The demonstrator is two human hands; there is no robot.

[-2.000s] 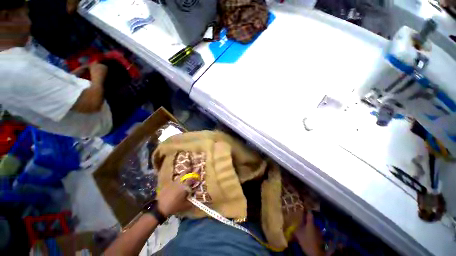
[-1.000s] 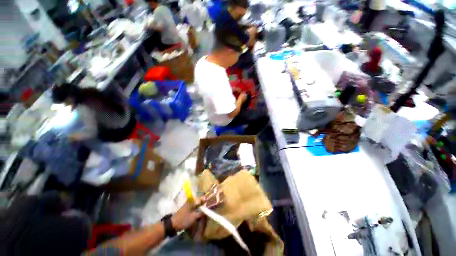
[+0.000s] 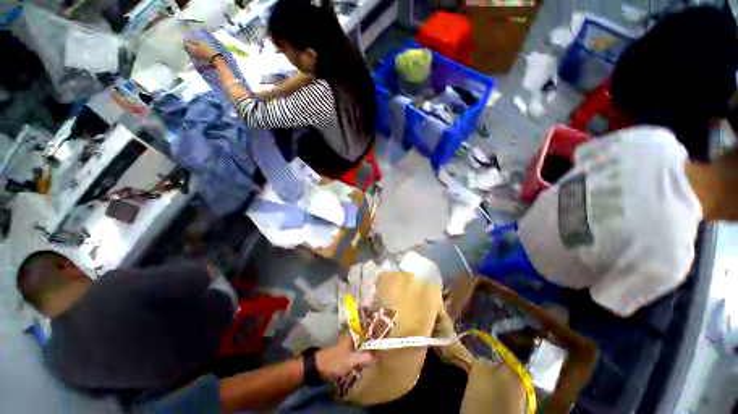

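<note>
My left hand (image 3: 346, 361), with a dark band on the wrist, is closed on the tape measure and the tan jacket at the lower middle. The tape measure (image 3: 409, 343) runs rightward from it across the cloth, white side up, then curves down with its yellow side showing. A short yellow end stands above my hand. The tan jacket (image 3: 405, 373) lies bunched at the bottom of the view, with a maroon-and-white lattice part near my hand and black lining below. My right hand is not in view.
An open cardboard box (image 3: 573, 340) is just right of the jacket. A person in white (image 3: 619, 214) sits beyond it. A person in dark grey (image 3: 146, 323) is at left; another in stripes (image 3: 303, 105) handles blue cloth. A blue crate (image 3: 469, 125) and red stools stand on the scrap-strewn floor.
The view has swung left, away from the white sewing table. My left hand still holds the tape and jacket. My right hand, seen two seconds ago, is out of the picture.
</note>
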